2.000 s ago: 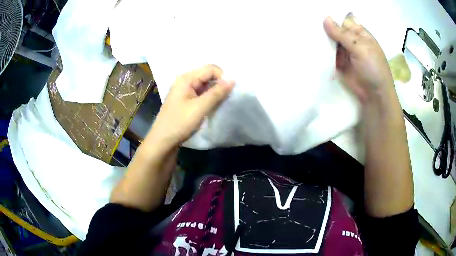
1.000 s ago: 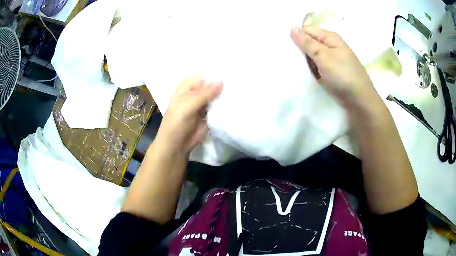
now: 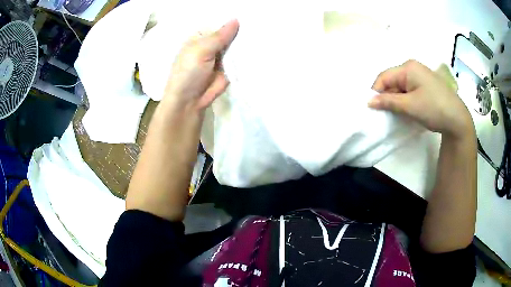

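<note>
A large white fabric garment piece lies over the table in front of me and hangs in folds toward my lap. My left hand is at its left side, thumb pointing up, with cloth between thumb and fingers. My right hand pinches the cloth at the right with thumb and fingertips. A pale yellowish patch shows at the top of the cloth. Another yellowish piece shows behind my right hand. The bright cloth hides its own edges.
The sewing machine head is at the right edge, with the shiny needle plate beside it. Black shears lie at the far right. A brown taped board and more white cloth are at left. A fan stands upper left.
My left hand has moved up, and my right hand has moved down and to the right. The cloth's front folds have shifted, and its left part hangs lower.
</note>
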